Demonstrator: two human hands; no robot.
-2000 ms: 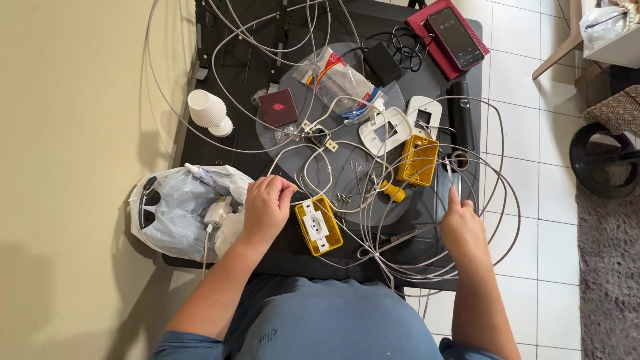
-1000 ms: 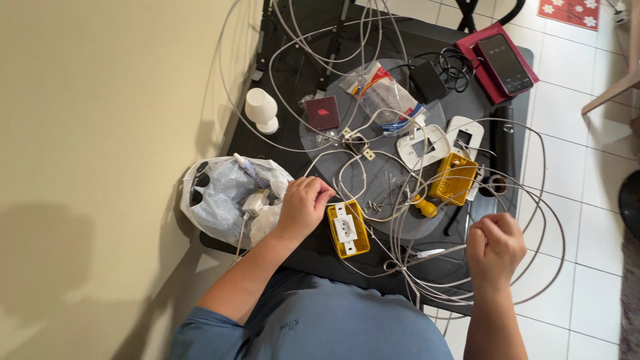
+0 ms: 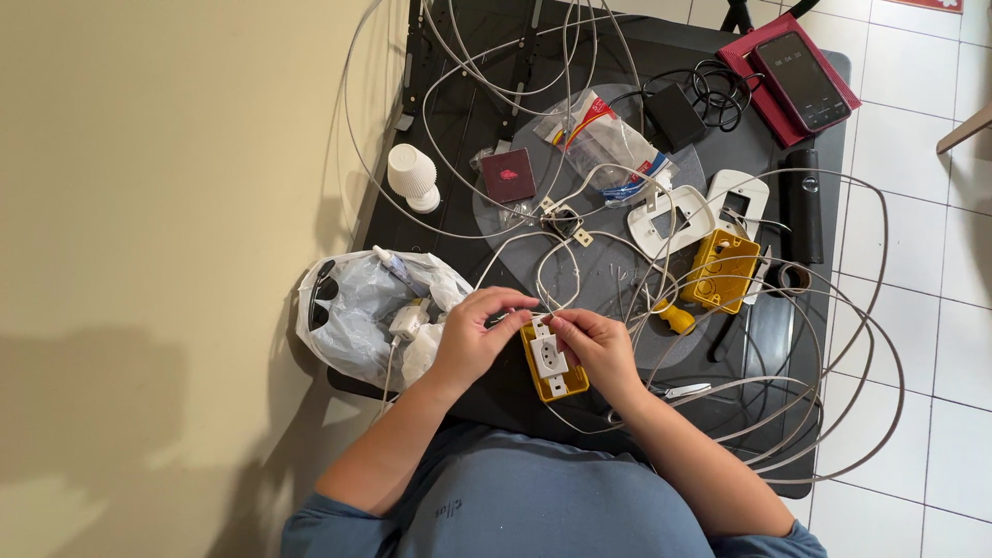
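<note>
A yellow plastic electrical box lies near the table's front edge with a white socket module in it. My left hand is at the box's upper left, its fingertips beside the end of a thin cable. From the right, my right hand pinches something small at the box's top edge, seemingly the same cable end; the fingers hide the detail. Whether my left fingers also grip it is unclear. A second yellow box and a yellow-handled screwdriver lie to the right, with scissors below.
Loops of grey cable spread over the black table. White cover plates, a black adapter, a phone, a white ribbed lamp and a dark red square lie farther back. A plastic bag stands at the left.
My right hand has moved left from beside the cable loops to the box with the socket module. My left hand stays near that box.
</note>
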